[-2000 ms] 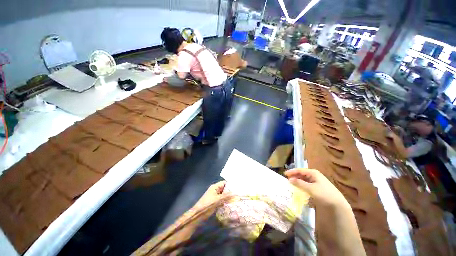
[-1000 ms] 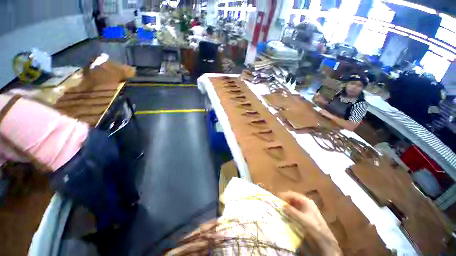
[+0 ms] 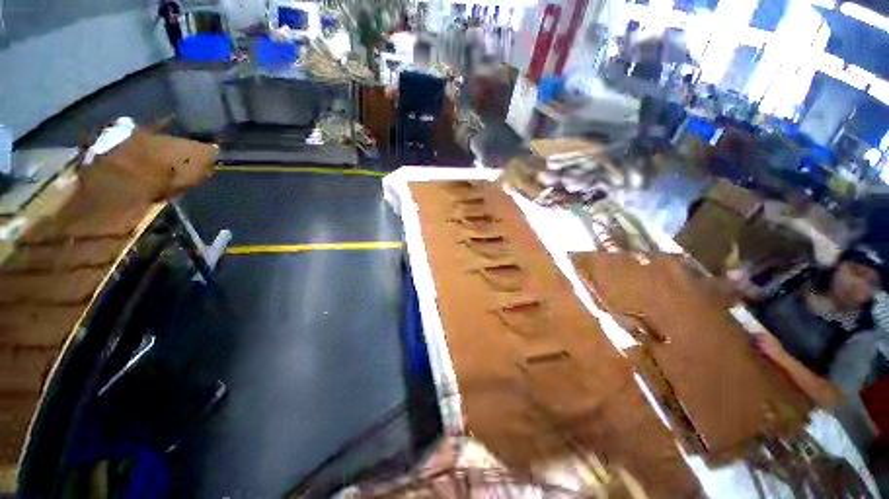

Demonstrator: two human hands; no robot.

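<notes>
At the bottom edge, blurred pinkish and pale yellow shapes show behind dark strands. They may be my hands and the sheet, but I cannot tell them apart or see any fingers. Just beyond them, brown bag panels overlap in a long row on a white-topped table, with dark-edged slots or loops along them. A second row of brown panels lies to its right.
A dark aisle with yellow lines runs left of the table. Another table with brown sheets stands at the left edge, a metal leg beneath. A person in a dark cap is at the right. Brown straps lie farther back.
The person in pink has left the view. The table has come closer and the person in the cap has shifted to the right edge. The hands and sheet have dropped to the bottom edge and blurred.
</notes>
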